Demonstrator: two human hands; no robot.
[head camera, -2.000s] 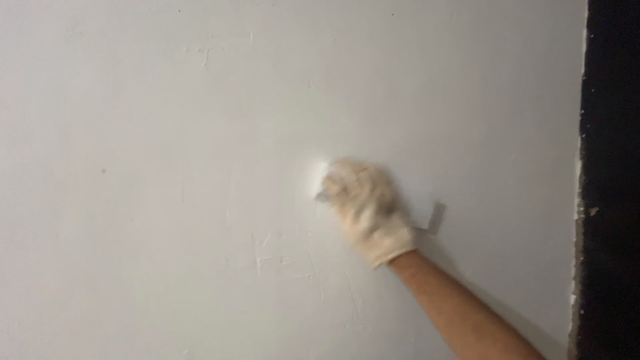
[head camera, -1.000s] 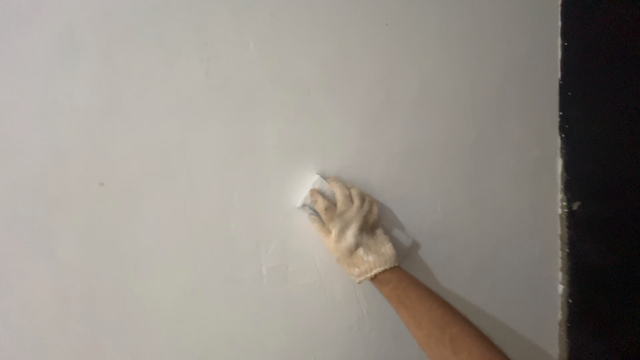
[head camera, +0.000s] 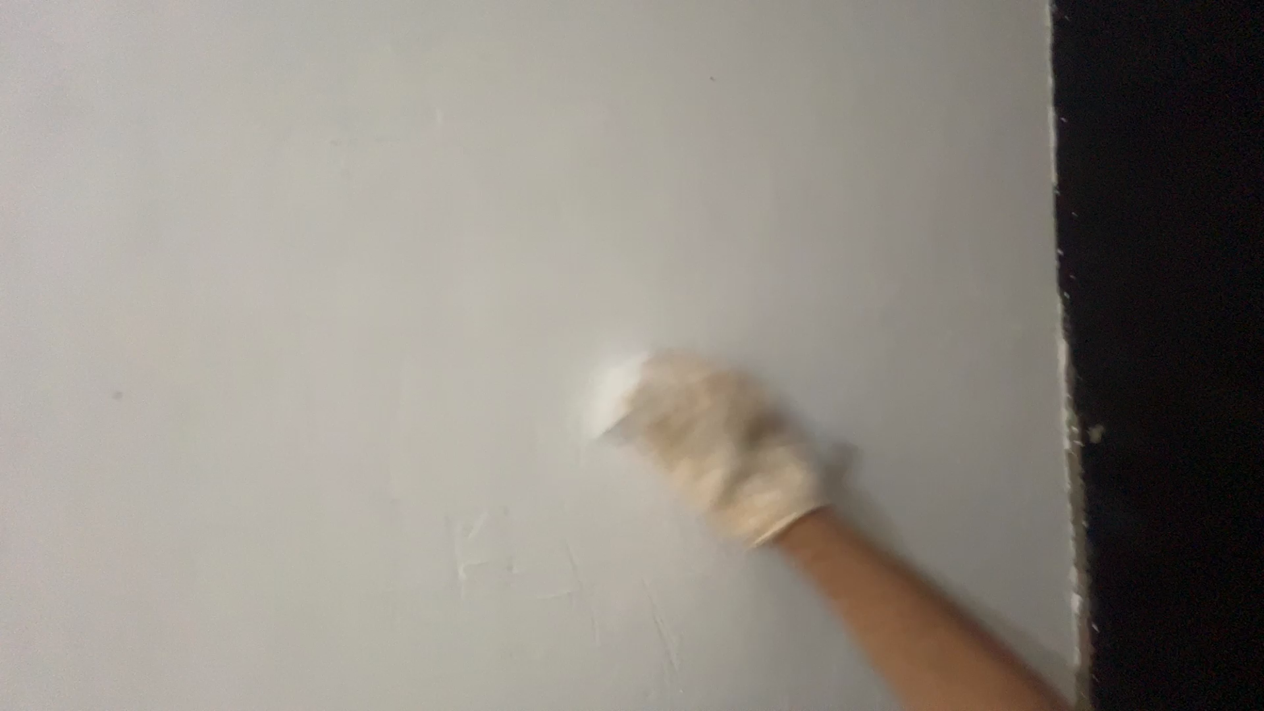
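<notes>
My right hand (head camera: 726, 449), in a cream knitted work glove, is blurred by motion near the middle of the head view. Its fingers hold a small pale, flat-edged piece (head camera: 617, 397) against the light grey wall (head camera: 395, 247). Blur and the glove hide most of that piece, so I cannot tell exactly what it is. Fine scratches mark the wall below and left of the glove. My left hand is out of view.
Along the right side runs a rough, chipped wall edge (head camera: 1068, 425) with a black area (head camera: 1175, 296) beyond it. A small dark spot lies at the wall's left, and another near its top.
My right hand stays near the middle of the view, sharper one second ago and blurred again now. The pale piece remains in its fingers. The view has shifted somewhat.
</notes>
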